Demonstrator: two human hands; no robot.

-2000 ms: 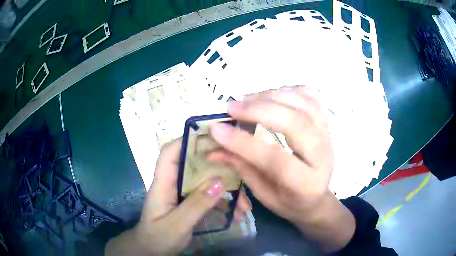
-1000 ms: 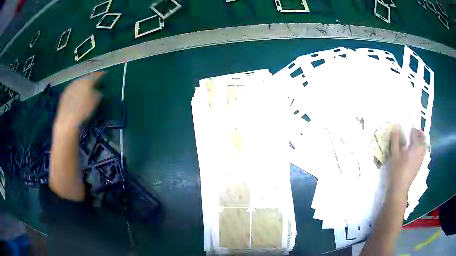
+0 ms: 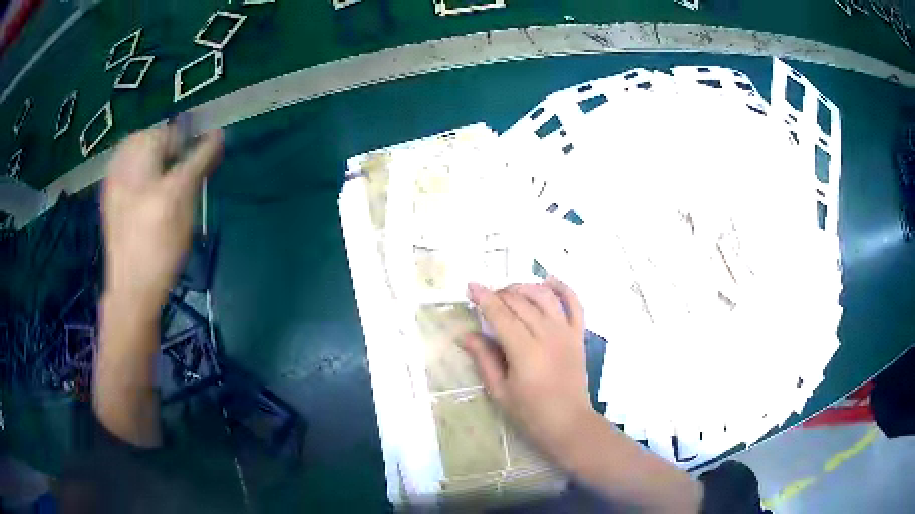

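Note:
The long stack of adhesive sheets [image 3: 471, 437] lies in front of me, with tan rectangles split by pale lines. My right hand [image 3: 537, 351] is over the stack's right part, thumb and fingers apart, fingertips at a tan rectangle; no lifted piece shows in it. My left hand [image 3: 150, 201] is blurred, above the heap of dark frames [image 3: 186, 346] and near the grey-white rail. A small dark bit shows between its fingertips; I cannot tell whether it is held.
An overexposed white pile of waste sheets [image 3: 722, 251] spreads right of the stack, with thin scraps on top. Pale-outlined frames [image 3: 198, 76] lie beyond the grey-white rail [image 3: 401, 72]. A red object [image 3: 843, 407] and a dark sleeve or garment are at the right edge.
My right hand has moved left from the white pile to the sheet stack, and the tan piece it held is out of it. My left hand stays over the left side; the view has shifted slightly.

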